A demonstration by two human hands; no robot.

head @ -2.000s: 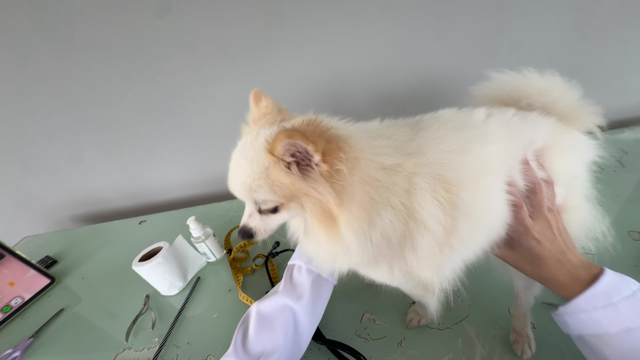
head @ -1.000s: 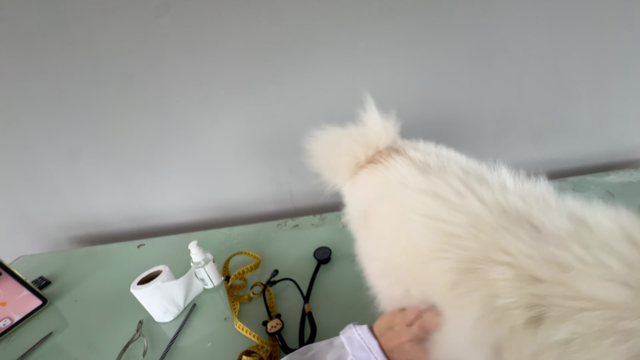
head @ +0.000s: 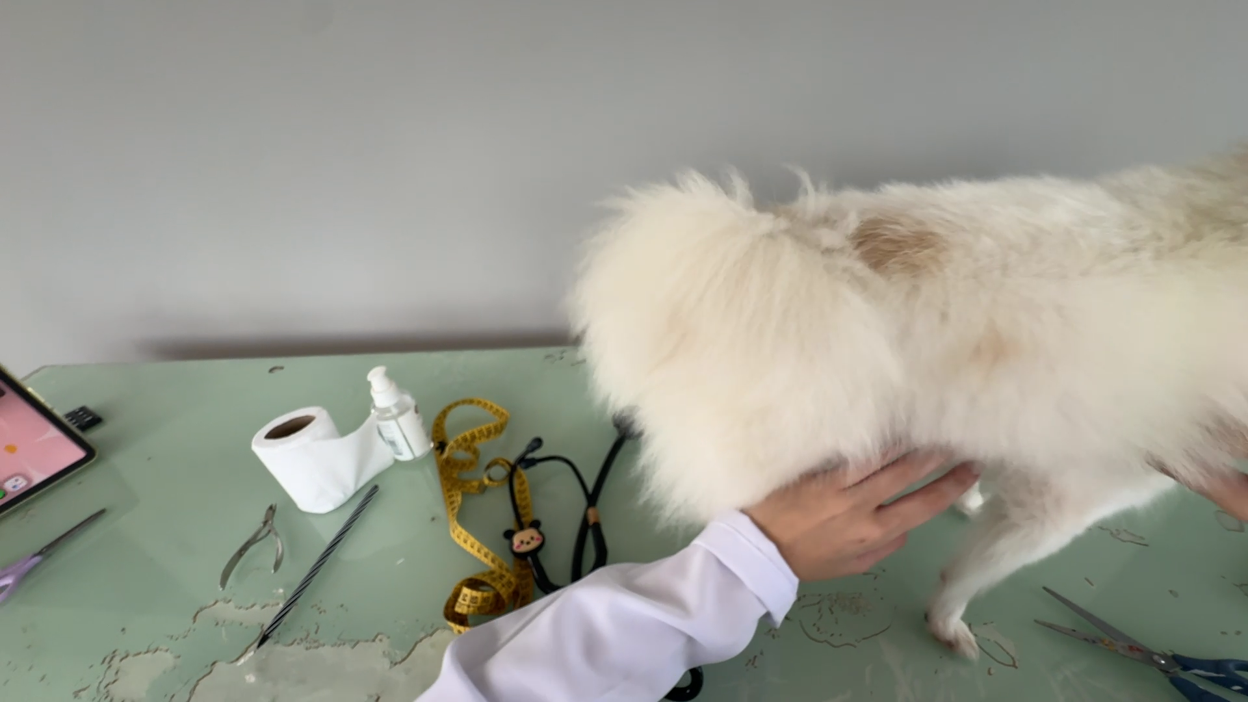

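A fluffy cream-white dog (head: pixel 985 361) stands on the green table with its tail end to the left; its head is out of view past the right edge. My left hand (head: pixel 863 512), in a white sleeve, lies against the fur below the dog's rump, fingers pointing right and slightly spread. At the right edge my right hand (head: pixel 1214 483) shows only in part, touching the fur at the dog's underside near its front; its fingers are mostly hidden. Blue-handled scissors (head: pixel 1150 655) lie partly opened on the table below the dog.
On the left are a toilet paper roll (head: pixel 317 463), a pump bottle (head: pixel 398 417), nippers (head: pixel 253 546), a dark striped rod (head: pixel 320 567), purple-handled scissors (head: pixel 49 554) and a tablet (head: pixel 34 444). A yellow tape measure (head: pixel 466 517) and a black cord loop (head: pixel 588 517) lie near my left sleeve.
The dog has turned around: its head was at the left, and now its rump is there. My left hand has come from beside its chest to its rear. The blue-handled scissors have come into view.
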